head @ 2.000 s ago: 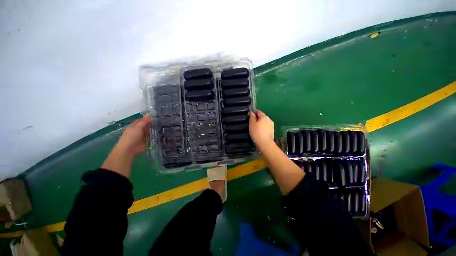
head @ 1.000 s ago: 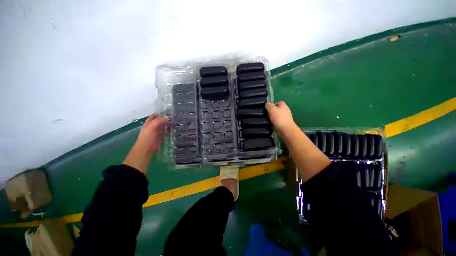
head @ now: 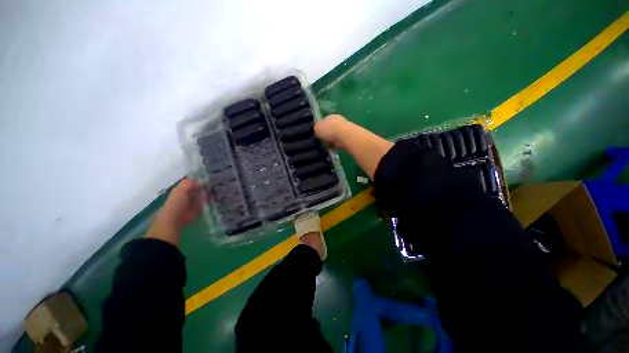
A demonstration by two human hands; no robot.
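Observation:
A clear plastic blister tray [head: 265, 176] with three columns of slots is in front of me, over the floor beside the white wall. Black housings [head: 296, 131] fill its right column, and a few lie at the top of the middle column. The lower middle slots show no housings on top; the left column looks dark through the plastic. My left hand [head: 183, 201], blurred, is at the tray's left edge. My right hand [head: 332, 131] grips its right edge. Whether the tray is one or a stack, I cannot tell.
A second tray with black housings [head: 458, 143] lies at the right, partly behind my right sleeve. An open brown carton [head: 579, 269] holds dark parts. Blue plastic items [head: 393, 314] stand at the bottom and right. A brown box [head: 56, 320] is at lower left. My foot is below the tray.
The view has turned, so the tray now appears tilted and further left. Both hands remain at its sides. More of the blue item at the bottom shows.

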